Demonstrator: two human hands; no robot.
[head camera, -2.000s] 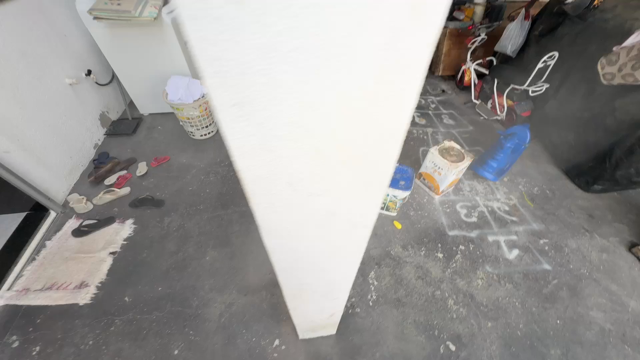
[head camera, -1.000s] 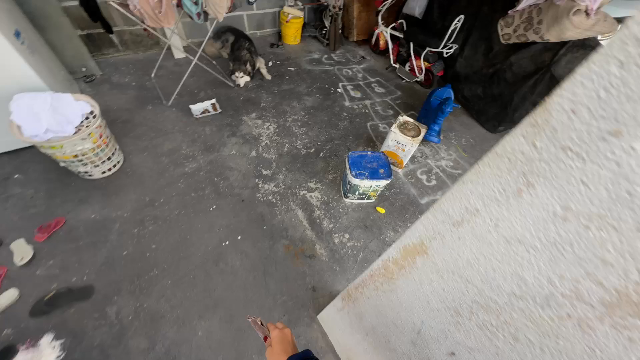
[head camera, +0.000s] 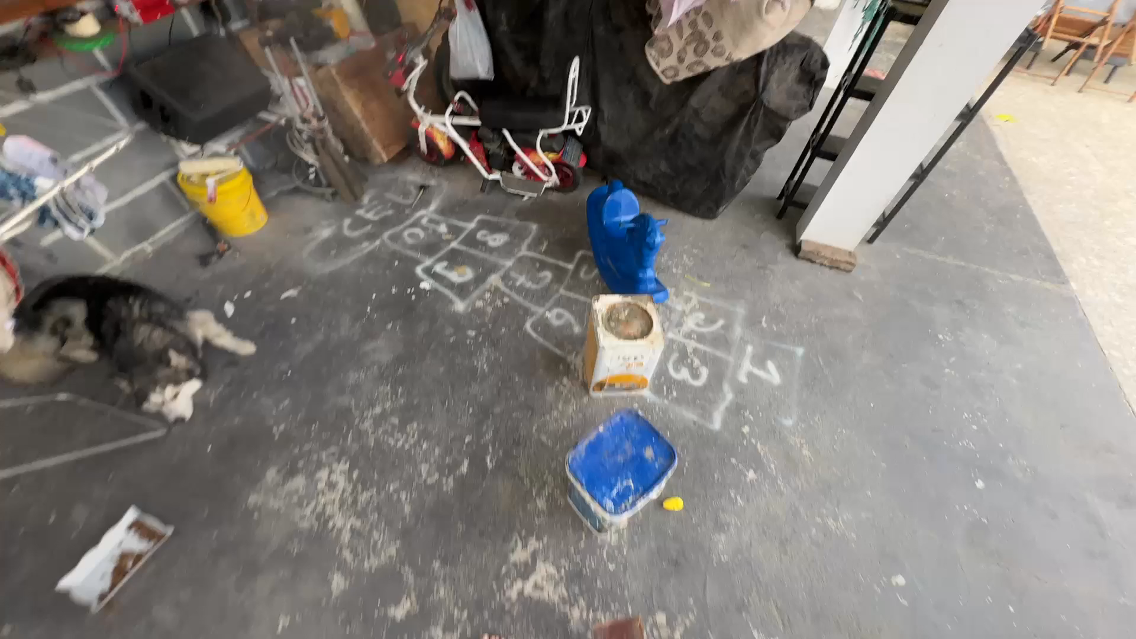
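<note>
Neither of my hands shows clearly. At the bottom edge pokes the end of a small reddish-brown object (head camera: 619, 629); whatever holds it is cut off by the frame. Beyond it on the dark concrete floor stands a paint bucket with a blue lid (head camera: 621, 463), stained with pale residue. A small yellow piece (head camera: 673, 504) lies just right of the bucket. Behind the bucket is a square, stained metal can (head camera: 625, 346), upright, with a round top. A blue plastic rocking toy (head camera: 621, 240) stands behind the can, by a chalk hopscotch grid (head camera: 532, 275).
A black and white dog (head camera: 115, 328) lies at left, near a white tray (head camera: 115, 559) with brown bits. Farther back are a yellow bucket (head camera: 224, 200), a white-framed ride-on (head camera: 501, 133) and a black cover (head camera: 710, 133). A white post (head camera: 896, 133) and black ladder (head camera: 821, 146) stand right.
The view has swung and moved closer to the blue-lidded bucket. A hand holding a small thin object, seen at the bottom one second ago, no longer shows clearly.
</note>
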